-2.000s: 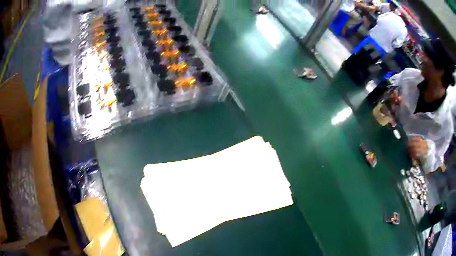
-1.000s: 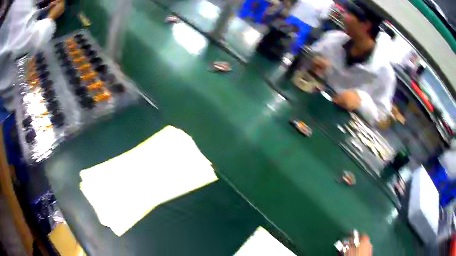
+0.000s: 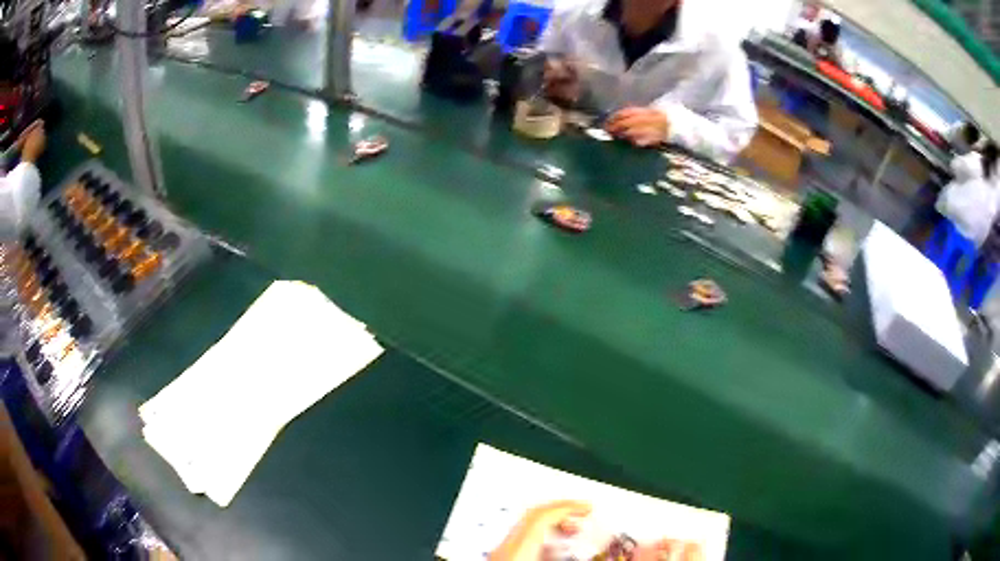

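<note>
The sticker sheet (image 3: pixel 488 482) lies on the dark green bench at the bottom centre, cut off by the picture's lower edge. My left hand (image 3: pixel 543 534) is over the sheet, partly cut off, with its fingers bent near a small electronic module (image 3: pixel 616 545). My right hand (image 3: pixel 669 550) shows only as fingertips at the bottom edge, on the right side of the module and touching it. The module is dark with some orange and is partly cut off. Whether the left fingers touch it is unclear.
A stack of label sheets (image 3: pixel 258 384) lies at left. Blister trays (image 3: pixel 121 247) hold black and orange parts at far left. Several modules, one here (image 3: pixel 568 218), sit along the green belt (image 3: pixel 439 252). A white box (image 3: pixel 912 307) stands at right. A coworker (image 3: pixel 702 82) sits opposite.
The view has swung right, so the stack and trays sit further left. My right hand has moved from the belt side to the sticker sheet with a module. My left hand has come into view.
</note>
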